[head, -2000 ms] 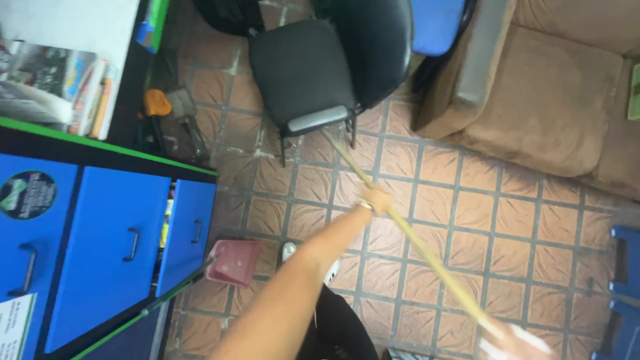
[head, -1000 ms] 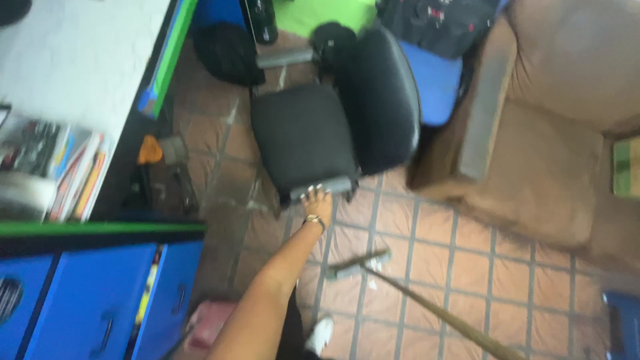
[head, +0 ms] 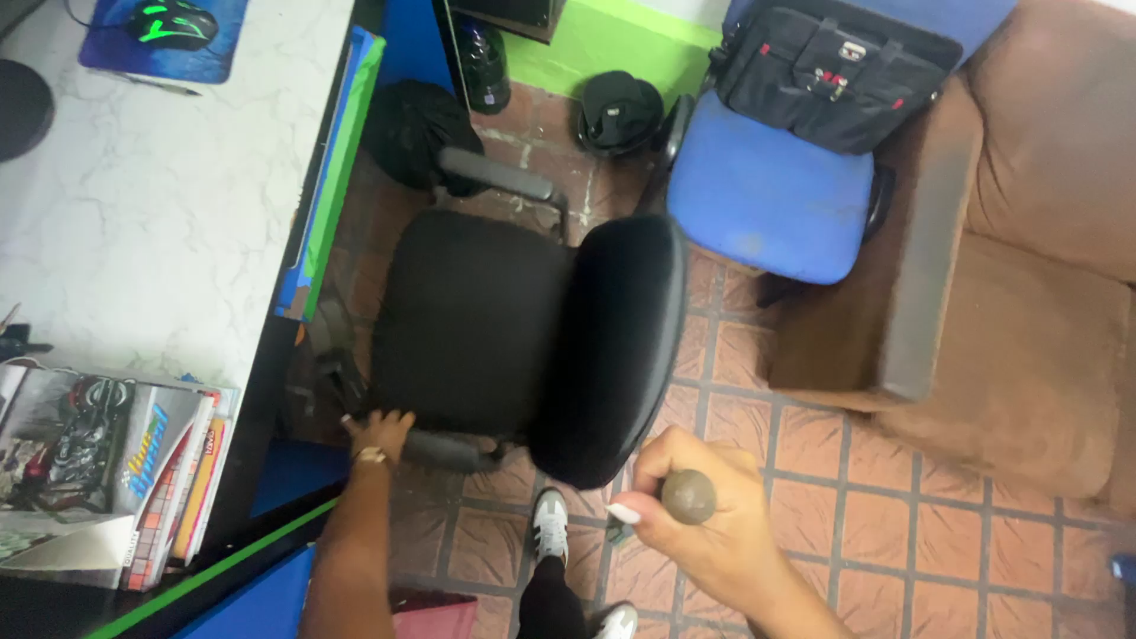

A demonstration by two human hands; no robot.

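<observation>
My left hand [head: 380, 435] rests at the front end of the near armrest [head: 448, 451] of a black office chair [head: 475, 324]; how firmly it grips is not clear. My right hand [head: 701, 506] is closed around a wooden pole, whose rounded end [head: 689, 496] points up at the camera. The rest of the pole is hidden below the hand, and a small greenish piece of something [head: 619, 532] shows on the floor beside my thumb.
A marble-look desk [head: 169, 222] with magazines [head: 89, 461] stands left. A blue chair [head: 763, 195] bearing a black bag [head: 834, 75] and a brown sofa [head: 1029, 355] are right. A black cap [head: 619, 114] and pink dustpan [head: 435, 617] lie on the tiled floor.
My left hand has gone from the pole to the chair's armrest and now sits at its front end. The pole, slanted across the floor before, now stands nearly upright. The view has shifted.
</observation>
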